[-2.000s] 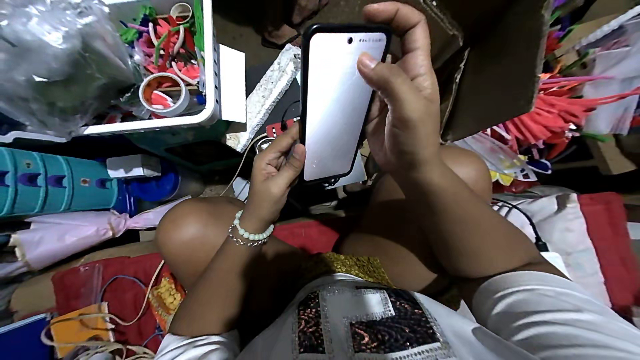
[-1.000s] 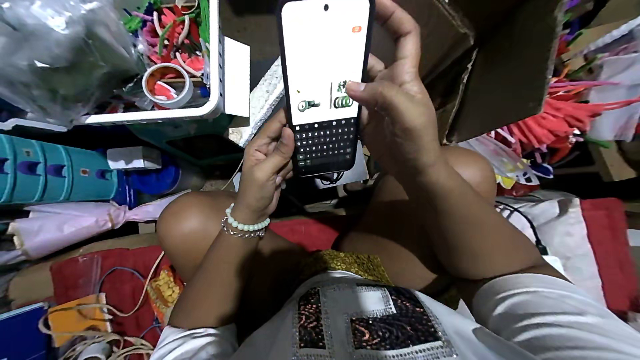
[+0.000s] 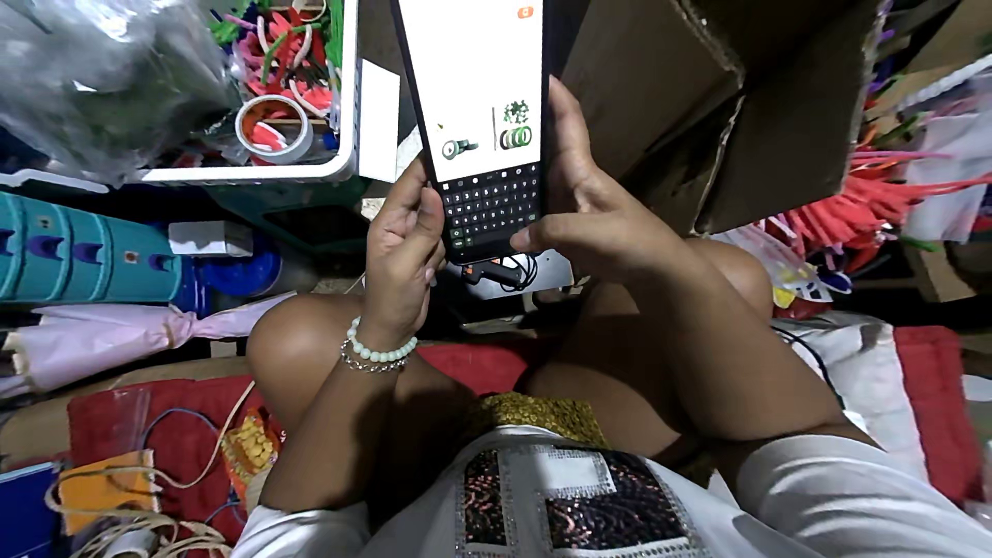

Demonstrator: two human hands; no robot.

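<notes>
A smartphone (image 3: 484, 147) in a dark case is held upright above my knees, its top cut off by the view's edge. Its lit screen shows small green pictures over a dark on-screen keyboard. My left hand (image 3: 407, 240) grips the phone's lower left side, the thumb along the edge. My right hand (image 3: 593, 194) supports the right side with its fingers partly behind the phone, and its thumb lies at the bottom right of the keyboard. Beneath the phone, an orange and black tool with a coiled cord (image 3: 500, 273) is partly hidden; its kind is unclear.
Upper left, a white plastic basket (image 3: 345, 116) holds pipe cleaners and a tape roll (image 3: 273, 130). Teal drawers (image 3: 93, 248) stand below it. An open cardboard box (image 3: 783, 132) is at upper right, beside red pipe cleaners (image 3: 860, 194). A loose cord (image 3: 186, 480) lies at lower left.
The phone's screen has gone from nearly blank to showing pictures and a keyboard. My right thumb has moved down from the upper screen to the keyboard's lower edge.
</notes>
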